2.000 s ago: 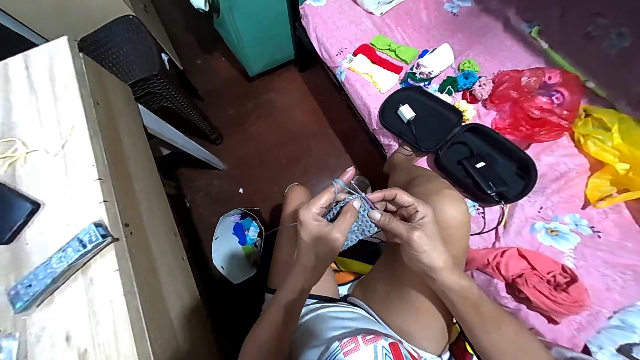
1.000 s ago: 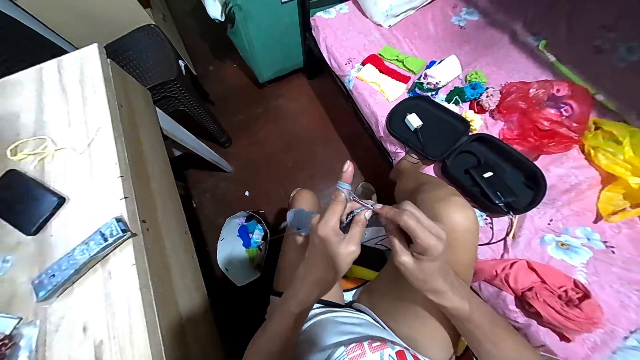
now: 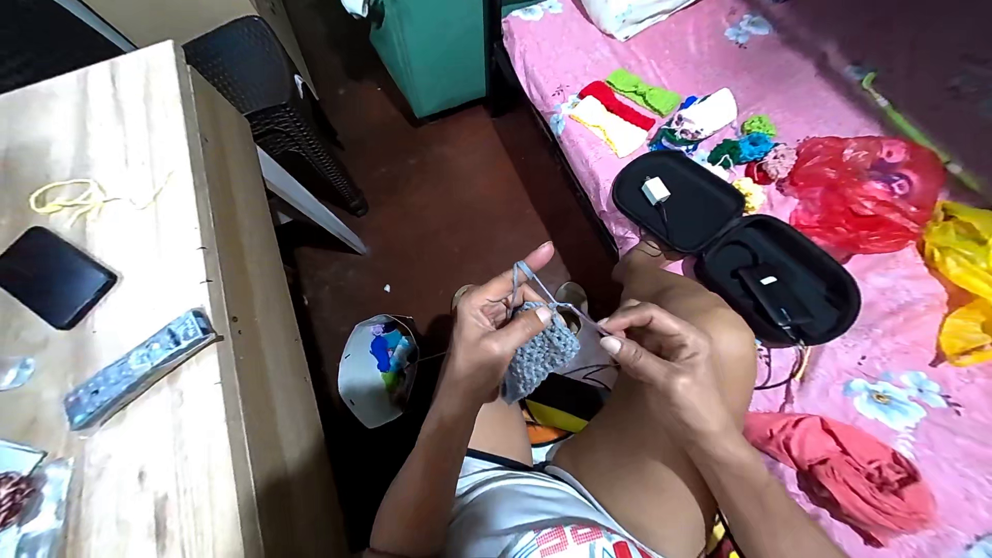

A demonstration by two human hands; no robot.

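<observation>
A small grey-blue crocheted piece (image 3: 542,353) hangs from my left hand (image 3: 492,325), its top edge pinched between thumb and fingers. Grey yarn (image 3: 521,267) loops over the raised left index finger and runs down to the work. My right hand (image 3: 659,345) grips a thin crochet hook (image 3: 583,316) between thumb and fingers, its tip at the top edge of the piece. A thin strand leads left toward a white container (image 3: 360,380) on the floor, which holds blue and green bits.
At left stands a wooden table (image 3: 147,256) with a phone (image 3: 58,277) and a plastic-wrapped remote (image 3: 139,368). On the pink bed at right lie an open black case (image 3: 678,198), crocheted bands (image 3: 616,105), a red plastic bag (image 3: 852,194) and a coral cloth (image 3: 845,473).
The crocheted piece now hangs in plain view below my left fingers, where one second ago it was mostly hidden. My right hand has drawn slightly away from the left.
</observation>
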